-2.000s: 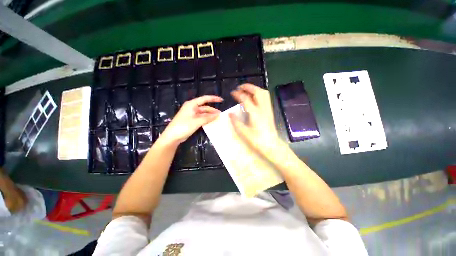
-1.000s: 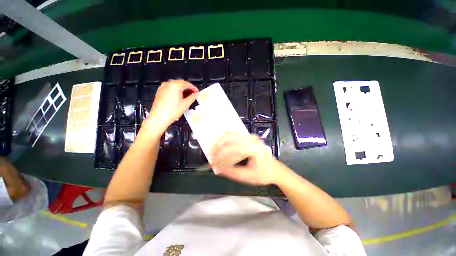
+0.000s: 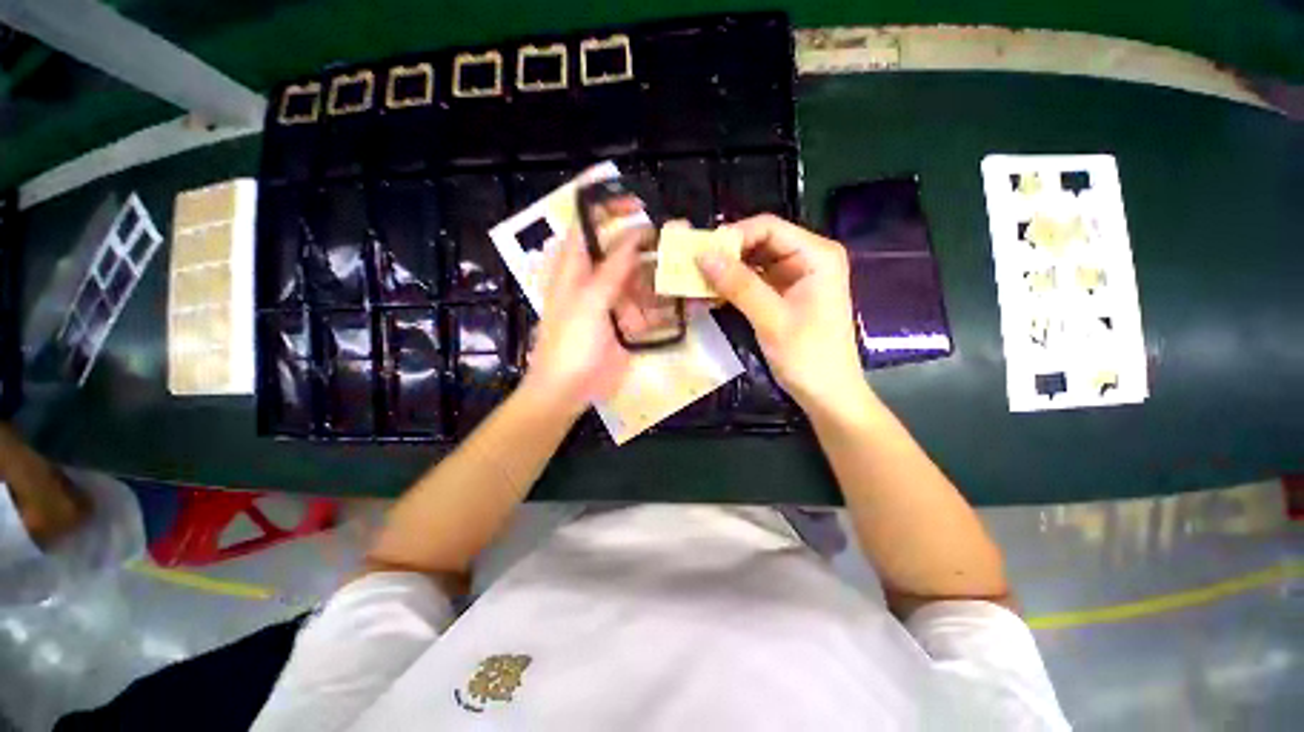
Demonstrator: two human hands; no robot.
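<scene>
My left hand (image 3: 584, 326) holds a black frame (image 3: 654, 340) with an open middle, tilted above the tray. My right hand (image 3: 797, 299) pinches a cream-yellow adhesive piece (image 3: 684, 262) close to the frame's right side; whether they touch I cannot tell. The working adhesive sheet (image 3: 629, 413), white with cream squares and a dark notched place at its upper left, lies slanted on the black blister tray (image 3: 343, 415) beneath my hands. Several finished frames (image 3: 478, 75) with cream square outlines sit in the tray's back row.
Left of the tray are a spare adhesive sheet (image 3: 212, 289) and a white ladder-like skeleton (image 3: 112, 272). Right of it lie a dark purple slab (image 3: 898, 293) and a scrap sheet (image 3: 1013, 272) with cream bits on it. Another person's arm (image 3: 32, 493) shows at the left edge.
The working sheet now lies on the tray, out of my hands. My left hand has taken a black frame and my right hand an adhesive piece. Cream bits now show on the scrap sheet.
</scene>
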